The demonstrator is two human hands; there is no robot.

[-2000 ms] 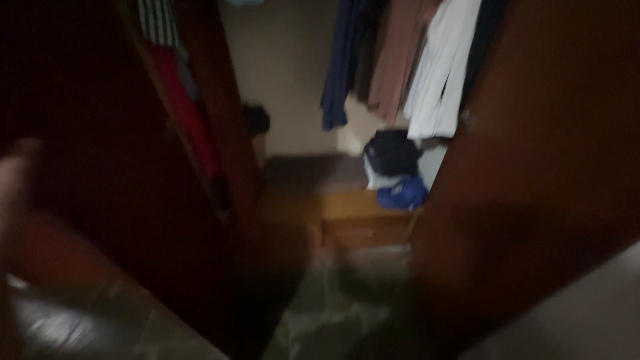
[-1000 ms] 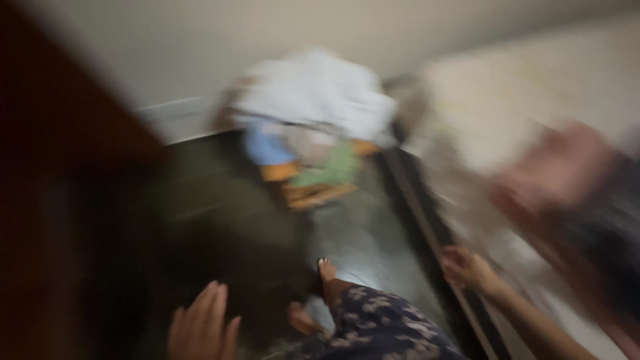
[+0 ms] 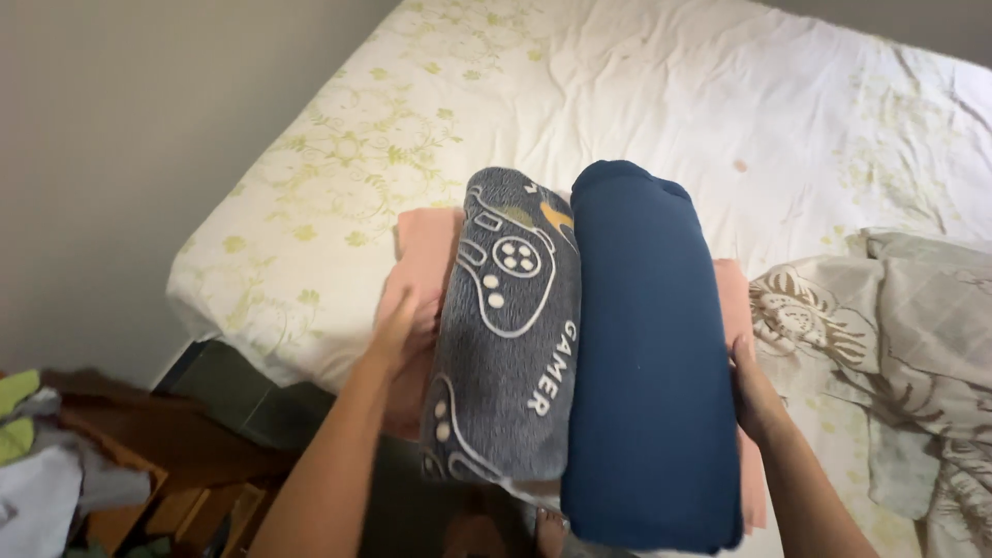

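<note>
Two rolled textiles lie side by side on a folded pink cloth (image 3: 426, 240) at the bed's near edge. The left roll is a grey fleece blanket (image 3: 504, 372) with a game-controller print and lettering; the right one is a smooth dark blue fabric roll (image 3: 651, 349). My left hand (image 3: 403, 325) presses against the pink cloth beside the grey roll, fingers partly hidden by cloth. My right hand (image 3: 750, 391) holds the blue roll's right side, over the pink cloth, with its fingertips partly hidden. The hands grip the bundle between them.
A bed with a white, green-flowered sheet (image 3: 364, 147) fills the view. A crumpled beige patterned cover (image 3: 837, 325) lies at right. At lower left, clothes (image 3: 39, 480) are heaped on wooden furniture (image 3: 116, 496). A grey wall (image 3: 139, 155) stands at left.
The view has swung from an open wardrobe, past a clothes heap, to the bed. My hands, apart one second ago, are now at either side of the rolled textiles.
</note>
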